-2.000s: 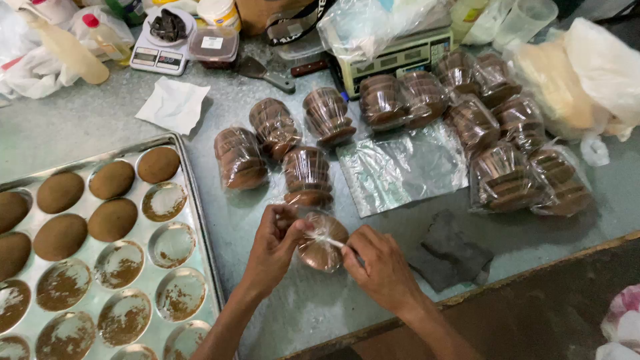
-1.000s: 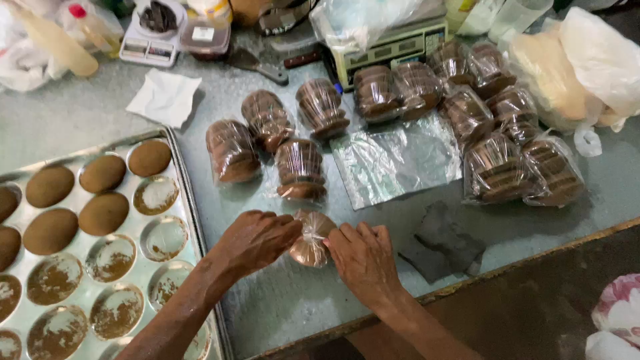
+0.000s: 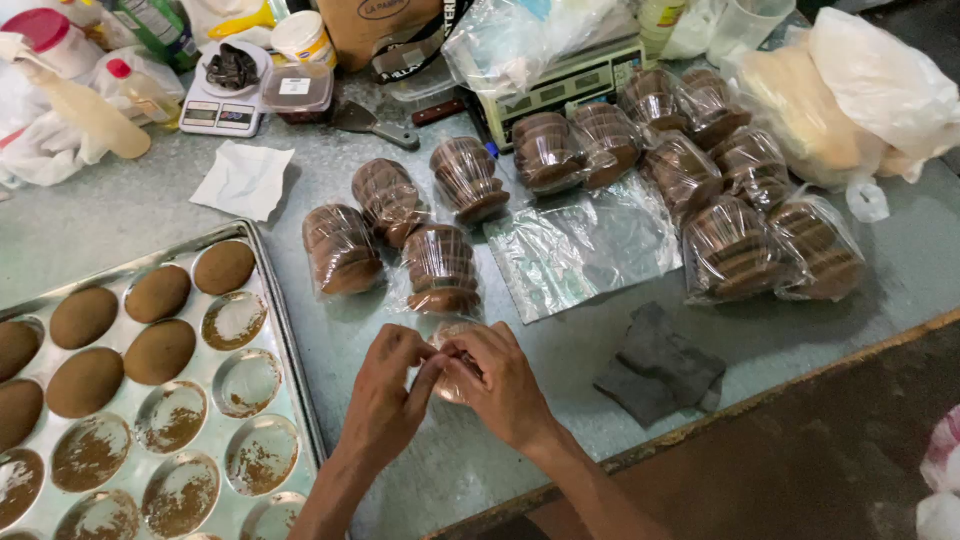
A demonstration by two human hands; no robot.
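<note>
A stack of round brown cakes in a clear plastic bag (image 3: 452,390) stands on the metal table, mostly covered by my hands. My left hand (image 3: 394,382) pinches the gathered top of this bag from the left, thumb and fingers together. From the right, my right hand (image 3: 495,375) holds the same gathered plastic, its fingertips meeting those of the left. Just behind them stands another bagged cake stack (image 3: 441,270). Several more bagged stacks (image 3: 731,247) stand farther back and to the right. Flat clear plastic bags (image 3: 585,247) lie between them.
At left, a metal baking tray (image 3: 281,315) holds brown cakes (image 3: 160,351) and crumb-marked hollows. A dark cloth (image 3: 664,367) lies near the table edge (image 3: 720,412). Behind are a scraper (image 3: 375,126), a white paper (image 3: 244,178), a small scale (image 3: 221,112) and a larger scale (image 3: 562,90).
My hands have drawn together over the bag's gathered top. Two seconds ago they were farther apart, with a twisted white end of the plastic stretched toward my right hand.
</note>
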